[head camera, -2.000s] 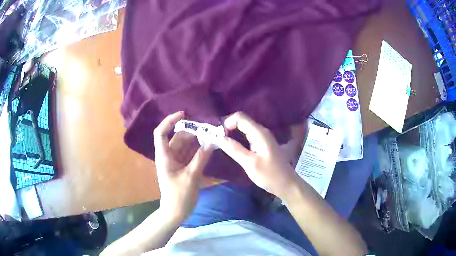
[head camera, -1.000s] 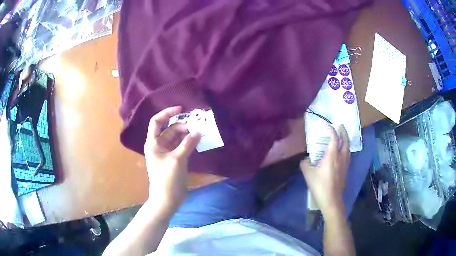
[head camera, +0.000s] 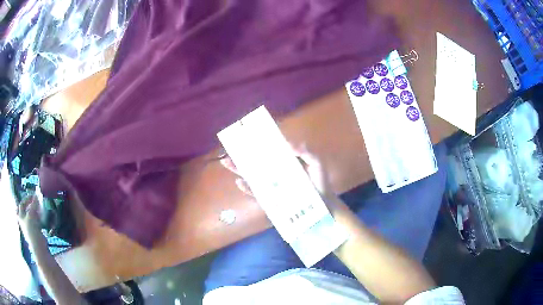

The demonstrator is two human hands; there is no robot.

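The plum garment (head camera: 238, 77) lies across the table, drawn into a bunched point at the far left. My left hand (head camera: 31, 209) is there, small and blurred near the picture's edge, its fingers at the gathered cloth; the exact grip is hard to see. My right hand (head camera: 314, 173) holds a long white hang tag (head camera: 280, 184) with print near its lower end. The tag is tilted above the table's front edge and hides part of the fingers. A thin dark string shows by the tag's upper left side.
A sheet of purple round stickers (head camera: 393, 137) with a turquoise clip (head camera: 398, 62) lies right. Beyond are a pale yellow sheet (head camera: 455, 86), blue crate (head camera: 524, 36) and clear box (head camera: 497, 179). Clear bags (head camera: 65, 47) lie upper left, a black-teal pouch (head camera: 38, 134) left, a white scrap (head camera: 227, 216) near the front.
The garment has been pulled left, uncovering more stickers. My left hand has moved far left from the small white piece. My right hand has brought the tag from the sticker sheet to the centre.
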